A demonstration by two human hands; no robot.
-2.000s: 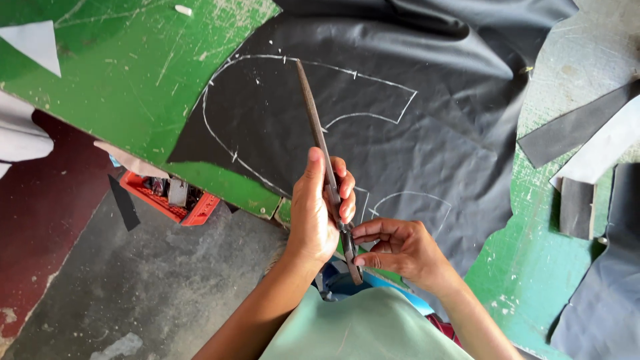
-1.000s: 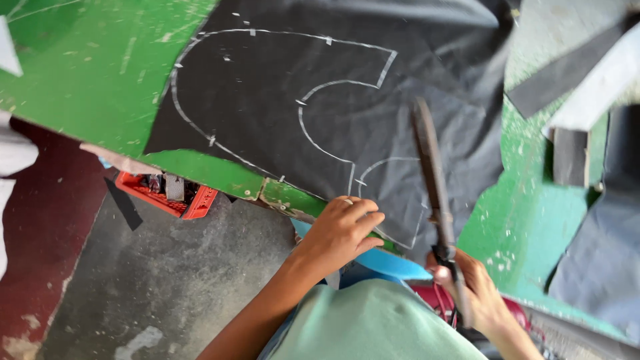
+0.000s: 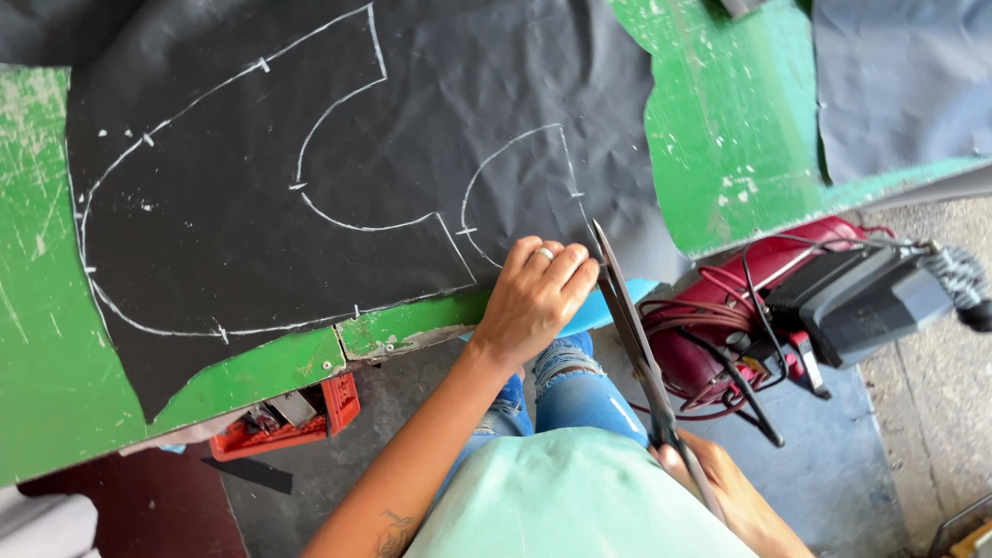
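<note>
Black sheet material (image 3: 232, 248), perhaps leather or vinyl, lies over the green table, marked with white curved outlines and short cross ticks. My left hand (image 3: 536, 298), with a ring on one finger, grips the sheet's near edge beside the smaller outline. Long metal shears (image 3: 639, 349) are in my right hand (image 3: 709, 473), whose fingers are partly hidden by the handles. Their blades point up and away, slightly apart, with the tips at the sheet's edge by the end of a white line. Something light blue (image 3: 589, 314) shows just below the sheet.
The green table (image 3: 721, 139) has a worn front edge. Beneath it at the left is a red plastic crate (image 3: 341, 403) with small items. A dark red air compressor (image 3: 682, 349) with coiled hoses stands on the floor at the right. Greyish sheet material (image 3: 907, 85) lies at the table's upper right.
Two seconds ago both hands were at the shears; my left hand has since let go of them and moved to the sheet. The shears, in my right hand, have come to the sheet's edge. The view has turned.
</note>
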